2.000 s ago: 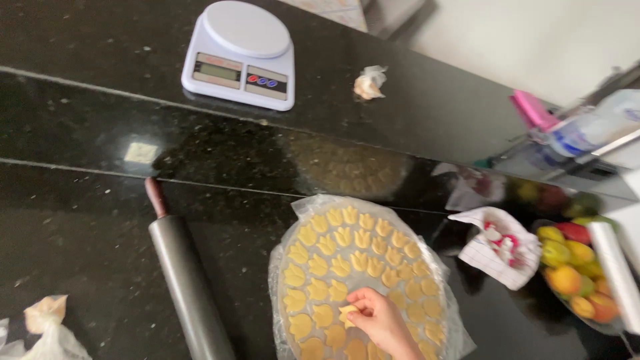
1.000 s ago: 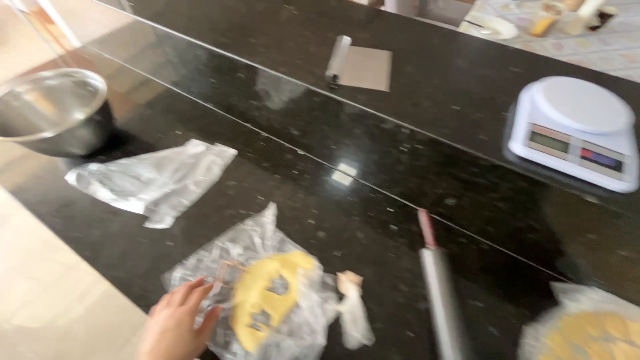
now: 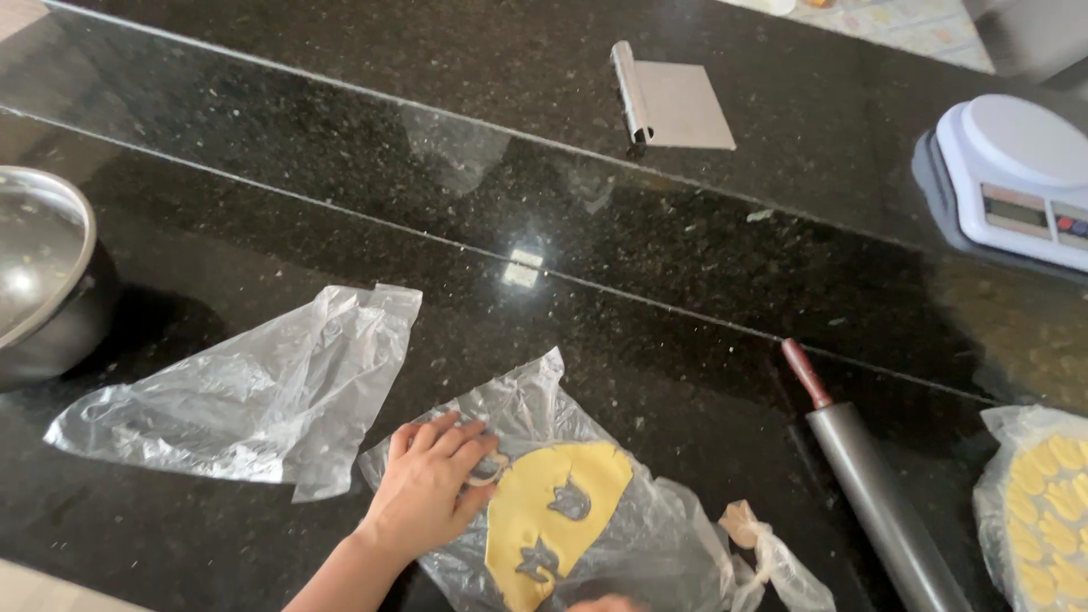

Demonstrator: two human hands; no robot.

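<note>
My left hand (image 3: 433, 480) is closed around a small pale cookie cutter (image 3: 488, 468) at the left edge of a rolled sheet of yellow dough (image 3: 531, 484). The dough lies on a crumpled clear plastic sheet (image 3: 650, 527) and has tulip-shaped holes cut in it. Of my right hand (image 3: 608, 603) only a small part shows at the bottom edge, just below the dough; its fingers are mostly hidden. At the far right, a plastic-covered round (image 3: 990, 484) bears many cut dough shapes (image 3: 1058, 510).
A grey rolling pin (image 3: 888, 510) lies right of the dough, with a knotted plastic bag (image 3: 765, 552) between. Another plastic sheet (image 3: 255, 399) and a metal bowl (image 3: 51, 280) are on the left. A bench scraper (image 3: 680, 102) and a white kitchen scale (image 3: 1020, 178) sit on the raised ledge.
The view has swung left from the round of cut shapes. One second ago my left hand was beside the dough with fingers spread; now it is at the cutter on the dough's edge.
</note>
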